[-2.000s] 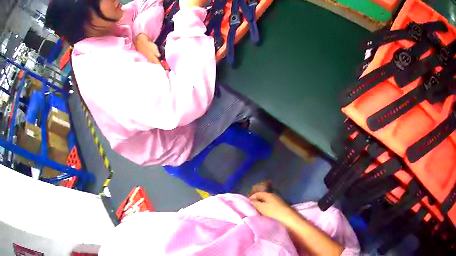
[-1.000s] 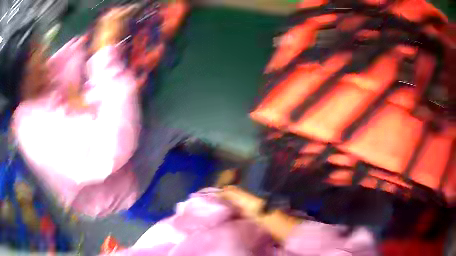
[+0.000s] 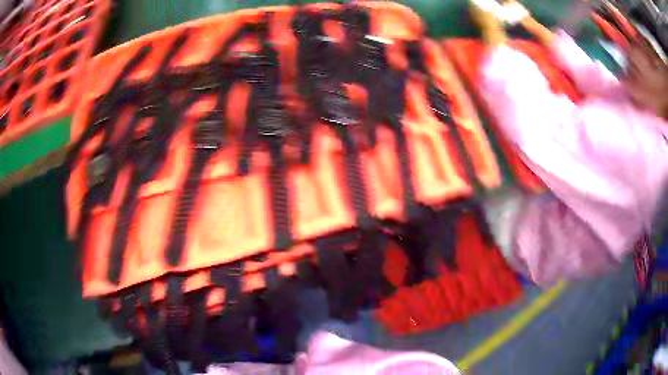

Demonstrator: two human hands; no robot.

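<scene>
A wide orange-red compartment tray [image 3: 227, 212] fills the middle of the blurred view. Dark strapped watches [image 3: 277, 198] lie across it, their long black bands running over the pockets towards the near edge. The tray sits on a stack, and more black straps [image 3: 220, 311] hang out beneath it. Neither of my hands shows. Only pink cloth of my coat [image 3: 377, 359] is visible at the bottom edge.
A person in a pink coat [image 3: 579, 139] is at the right, hands raised near another orange-red tray [image 3: 524, 157]. An orange-red lattice [image 3: 44, 73] stands upper left on the green bench [image 3: 36, 242]. Red ribbed pieces [image 3: 454, 296] and a yellow floor line [image 3: 513, 322] are lower right.
The view has swung right, bringing the tray stack from the right side to the middle. The person at left and my forearm and hand have left the view. Another person now shows at right.
</scene>
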